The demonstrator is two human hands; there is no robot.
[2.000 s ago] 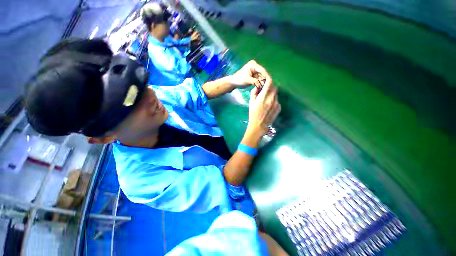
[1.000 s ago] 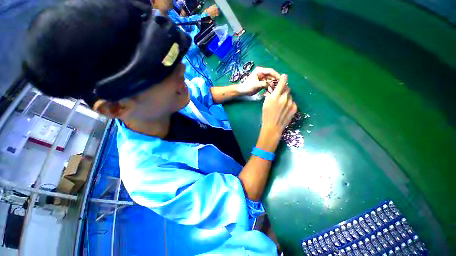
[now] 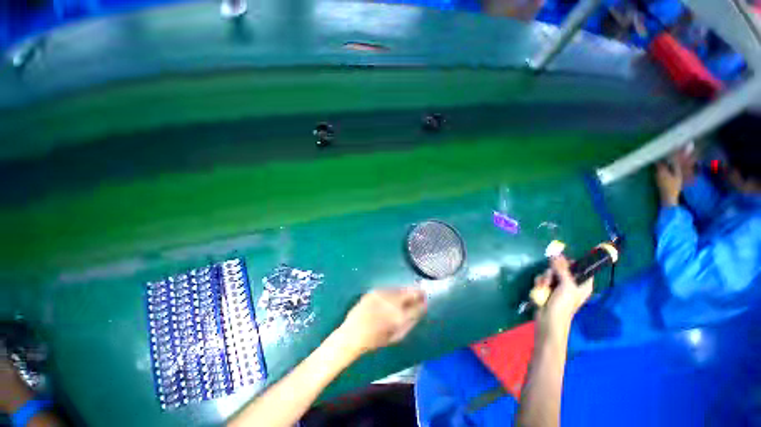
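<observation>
My right hand (image 3: 566,292) holds an electric screwdriver (image 3: 594,262) with a black barrel and yellow-orange ends, tilted over the bench's near edge. My left hand (image 3: 386,317) is blurred above the bench, fingers curled, just below and left of a round mesh-like dish (image 3: 435,249). Whether it holds anything cannot be seen. A pile of small silvery parts (image 3: 289,295) lies left of my left hand. Farther left is a blue-and-white panel of small circuit boards (image 3: 200,334) in tight rows.
Two small dark units (image 3: 323,133) sit on the green belt (image 3: 250,190). A purple piece (image 3: 506,222) lies beyond the dish. A red tray (image 3: 509,359) is at the near edge. A person in blue (image 3: 709,242) sits at right, under a pale slanting bar. Another person's wrist shows at lower left.
The view has swung from the neighbouring worker to the bench in front of me. My two hands, the screwdriver and the dish have come into view. The circuit board panel now shows at left.
</observation>
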